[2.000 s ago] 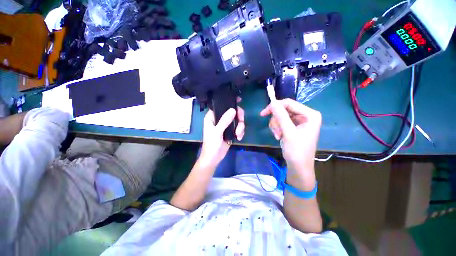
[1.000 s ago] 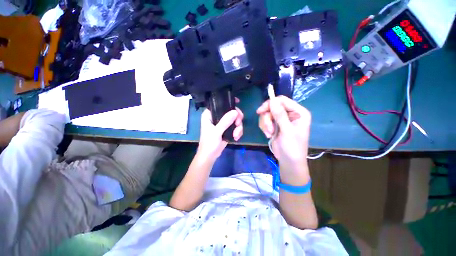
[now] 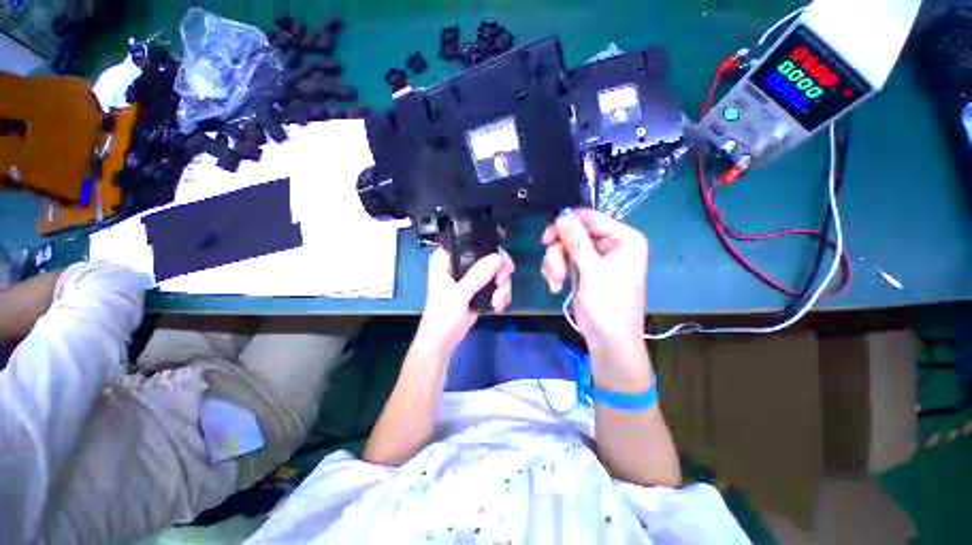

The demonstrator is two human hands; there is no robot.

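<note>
My left hand (image 3: 466, 285) is closed round the pistol grip (image 3: 471, 240) of a black handheld unit (image 3: 432, 160), held up over the bench edge. The unit's pale label faces me and its short round knob points left. My right hand (image 3: 600, 261) pinches the tip of a thin white lead (image 3: 571, 302) at the unit's lower right corner; the fingers hide whether it touches the unit. The lead runs right along the bench edge. A blue strap is on my right wrist.
A second black unit (image 3: 652, 126) lies behind, near clear plastic (image 3: 643, 182). The power supply (image 3: 783, 98) with red and dark leads is at right. White paper (image 3: 346, 250) with a black sheet (image 3: 226, 230), small black parts (image 3: 309, 77) and a seated neighbour are at left.
The held unit has tilted and shifted slightly. My right hand has drawn a little left and down with the lead. The view has shifted, so the supply appears further left.
</note>
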